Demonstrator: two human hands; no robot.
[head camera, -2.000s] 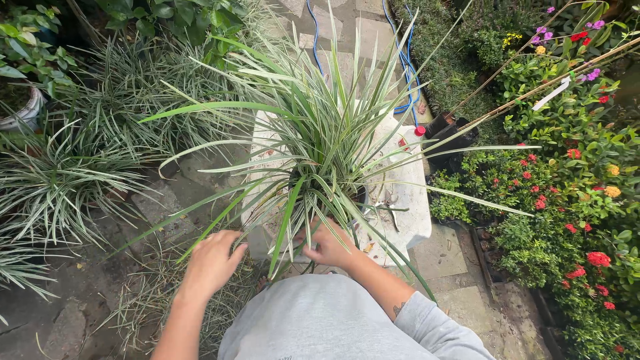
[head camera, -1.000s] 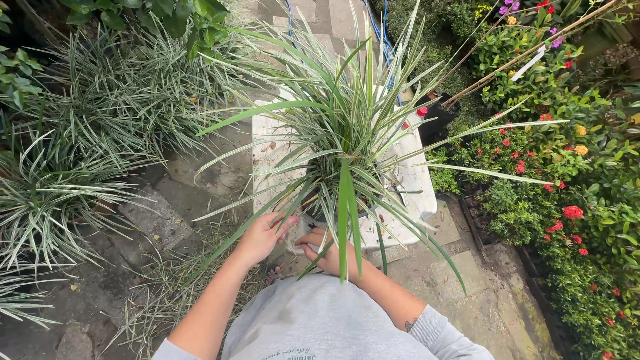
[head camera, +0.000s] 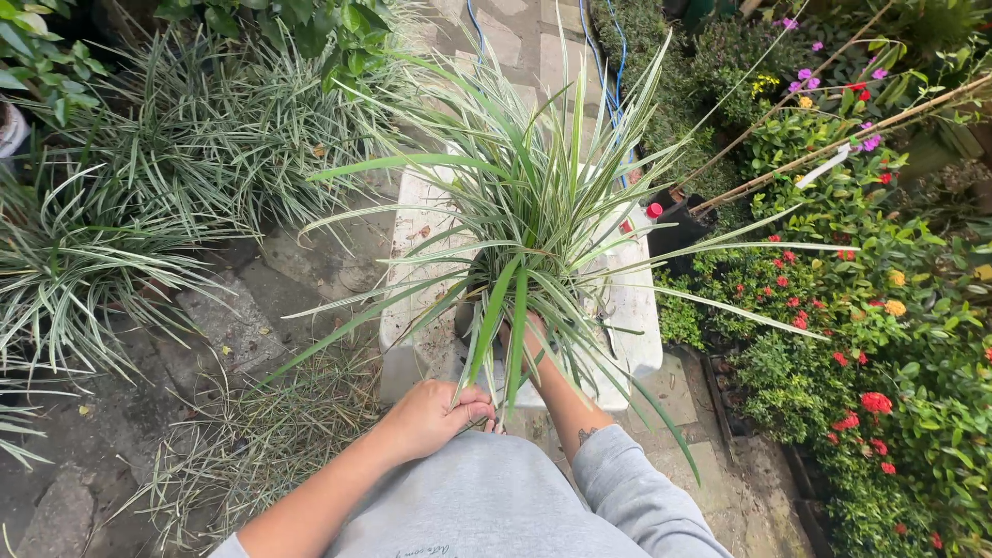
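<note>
A variegated, strap-leaved grassy plant (head camera: 535, 209) spreads over a white stand (head camera: 418, 232). Its dark pot (head camera: 466, 322) is mostly hidden under the leaves. My left hand (head camera: 442, 415) is closed on a few leaf blades at the near edge of the stand, close to my shirt. My right hand (head camera: 531, 329) reaches in among the leaves by the pot; foliage covers its fingers, so its grip cannot be seen. A metal hand tool (head camera: 608, 333), partly hidden by leaves, lies on the stand to the right of my right forearm.
Cut leaves (head camera: 256, 442) are heaped on the stone paving at lower left. Similar grassy plants (head camera: 77, 263) stand at left. Flowering shrubs (head camera: 876, 403) line the right side, with a black pot (head camera: 678, 232) near the stand. Blue hose (head camera: 612, 85) runs behind.
My right hand has moved from the near edge of the stand in under the leaves. My left hand, beside the right one a second ago, is now closed on leaf blades.
</note>
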